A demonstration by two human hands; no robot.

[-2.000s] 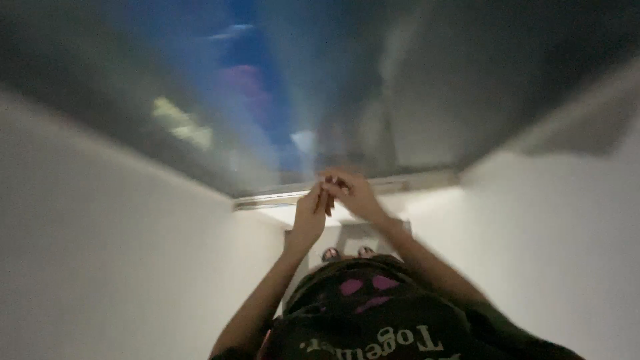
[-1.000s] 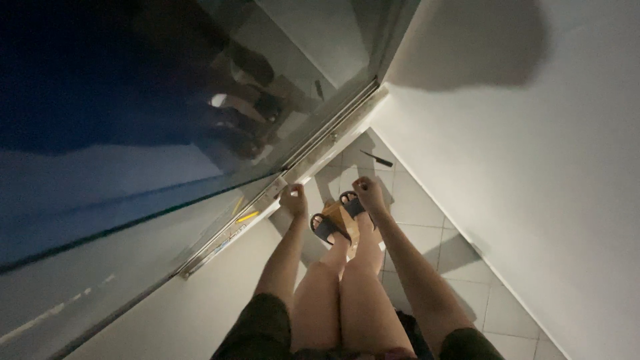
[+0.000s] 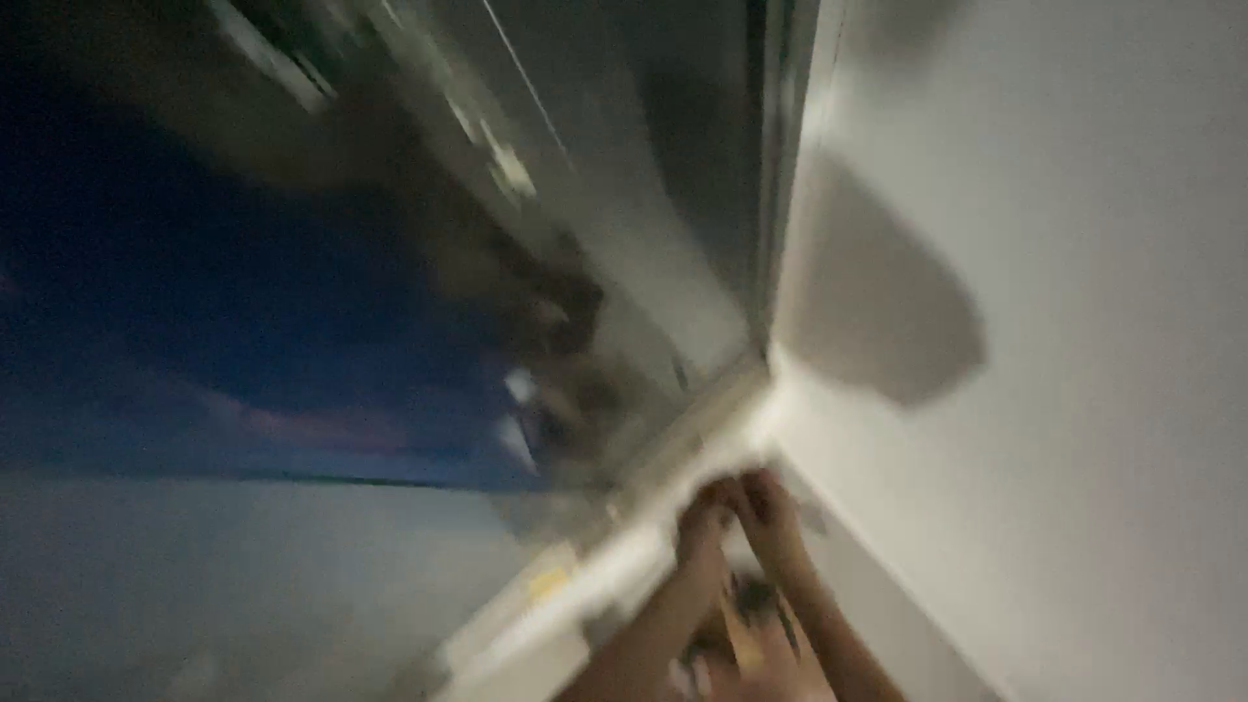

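Motion blurs the head view. My left hand point(image 3: 704, 507) and my right hand point(image 3: 767, 495) are close together at the lower middle, just below the ledge point(image 3: 648, 546) at the foot of a glass panel point(image 3: 341, 292). Their fingers are too blurred to tell whether they touch or hold anything. A small yellow thing point(image 3: 548, 582) lies on the ledge to the left of my left hand. Below my hands, my feet in dark sandals point(image 3: 753, 595) show in part.
A pale wall point(image 3: 1092, 390) rises on the right and meets the glass panel's frame point(image 3: 780, 175) at a corner. Dark reflections and a blue area show in the glass. A shadow falls on the wall.
My hands were apart one second ago and are now close together. The view has turned and moved, and the knife seen on the floor tiles then cannot be made out now.
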